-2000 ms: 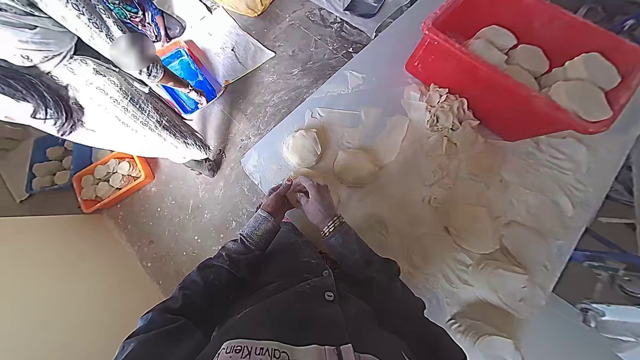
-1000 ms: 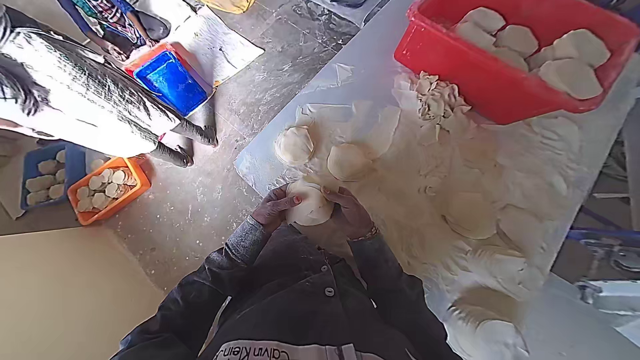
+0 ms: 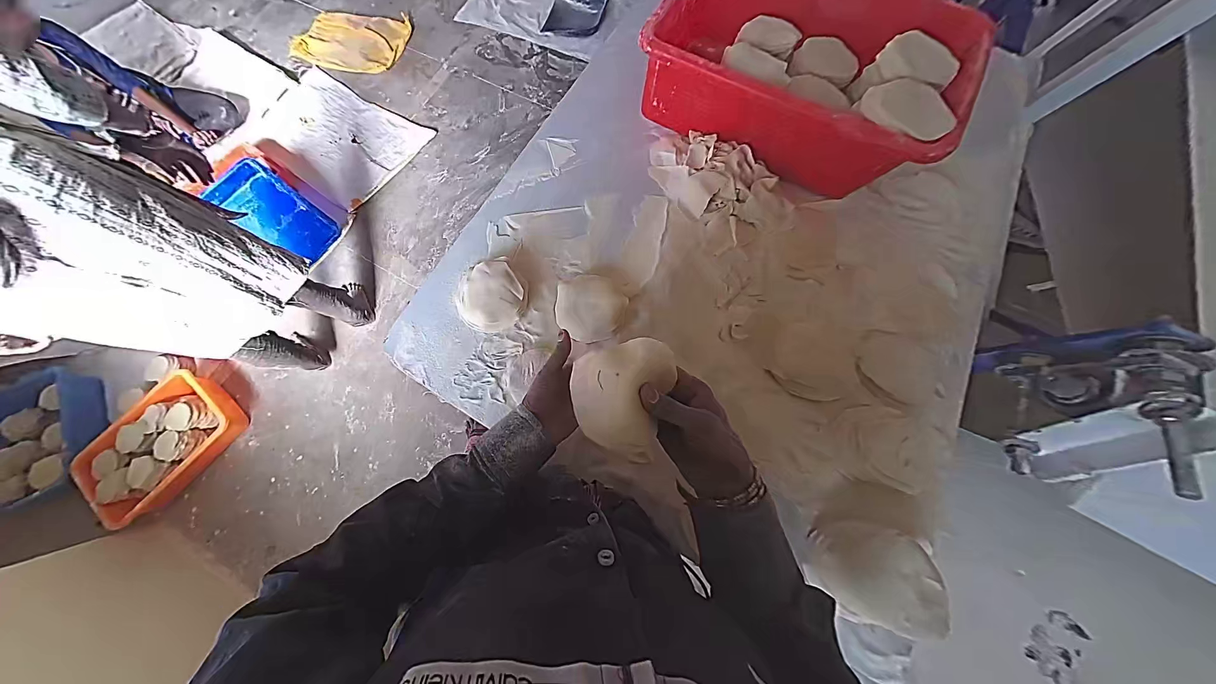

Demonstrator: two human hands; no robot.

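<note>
Between my left hand and my right hand is a pale, rounded dough disc, held above the near edge of a floured table. My right thumb presses on its face, and my left hand supports its side. Just beyond lie two rounded dough pieces, one at the left and one close behind the held disc. A heap of thin dough scraps rests farther back, against a red plastic tub with several thick dough discs in it.
Flour and thin dough sheets spread over the table's right side. A metal fixture stands beyond its right edge. On the floor at left are an orange crate and a blue crate of dough pieces. Other people are near a blue tub.
Two seconds ago my hands were close together at the table edge. They are now apart around a dough disc, which has been raised and tilted since one second ago.
</note>
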